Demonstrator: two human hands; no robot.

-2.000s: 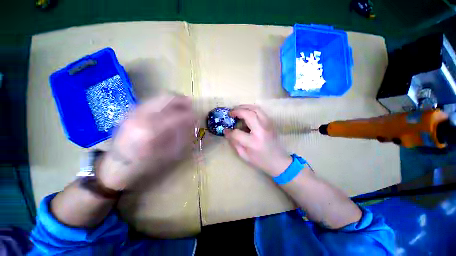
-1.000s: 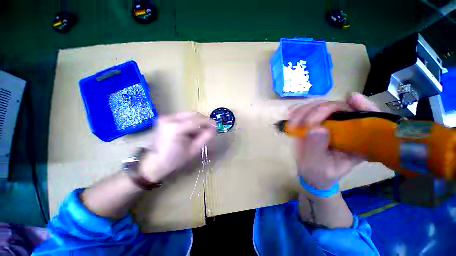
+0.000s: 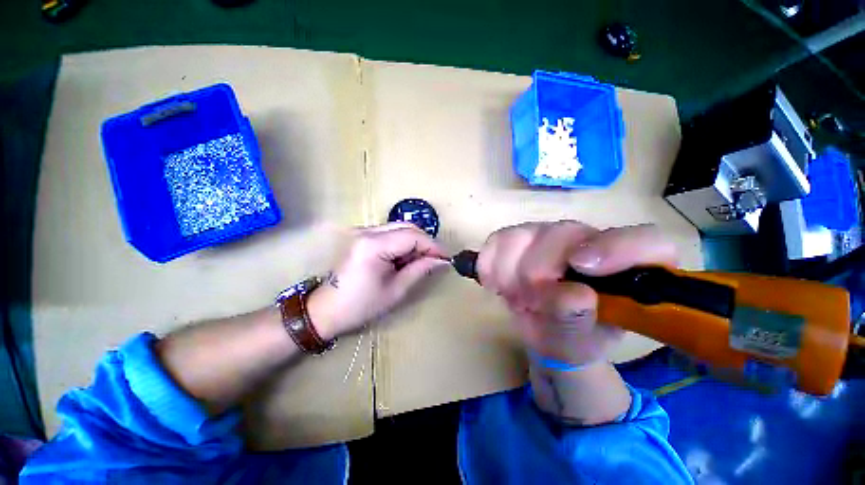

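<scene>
The round black electronic unit lies on the cardboard near its centre seam, its lower edge partly behind my left hand. My left hand is just below it, thumb and fingertips pinched together at the screwdriver's tip; whether a screw is between them is too small to tell. My right hand is closed around the front of the orange electric screwdriver, which lies nearly level, its black nose pointing left at my left fingertips.
A blue bin of tiny silver-grey screws stands at left. A lighter blue bin of white plastic parts stands at upper right. Another round unit lies on the green surface beyond the cardboard. A metal-fronted box stands at right.
My right hand has taken hold of the screwdriver and brought it left to my left fingertips. My left hand has come from beside the screw bin to just below the unit.
</scene>
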